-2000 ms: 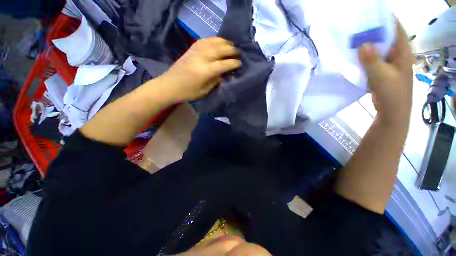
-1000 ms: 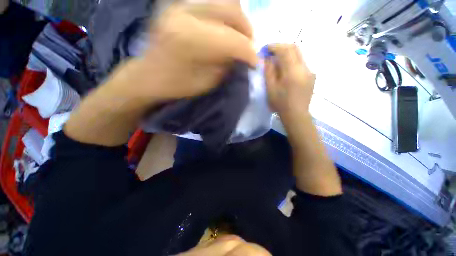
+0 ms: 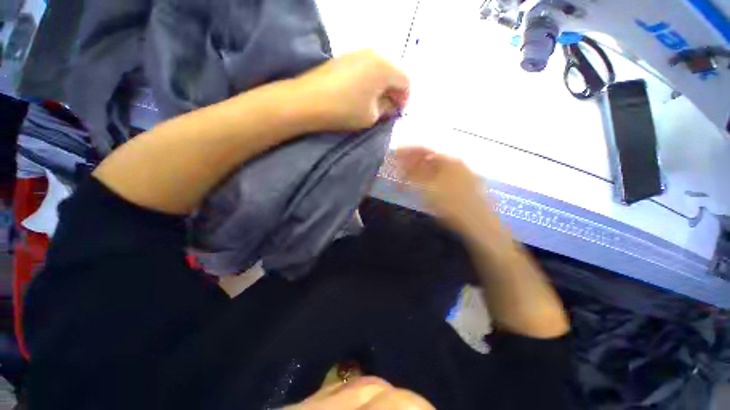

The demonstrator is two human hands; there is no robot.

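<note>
The dark grey garment (image 3: 300,188) hangs in folds from my left hand over the table's front edge and spreads to the upper left. My left hand (image 3: 364,92) is closed on its edge, with the fingertips pinched at the corner. My right hand (image 3: 440,172) is blurred, just right of the cloth over the table's front edge. It appears apart from the cloth, and I cannot tell whether it holds anything.
The sewing machine (image 3: 632,36) stands at upper right, with a grey cylindrical attachment (image 3: 539,42). Black-handled scissors (image 3: 588,70) lie beside a smartphone (image 3: 634,142). A printed ruler (image 3: 560,224) runs along the front edge. A red basket (image 3: 29,240) is at far left. Dark cloth lies at lower right.
The pale cloth and its blue-purple patch have gone from sight, and the dark grey side now shows. My right hand has come off the cloth and down. The view has shifted towards the machine.
</note>
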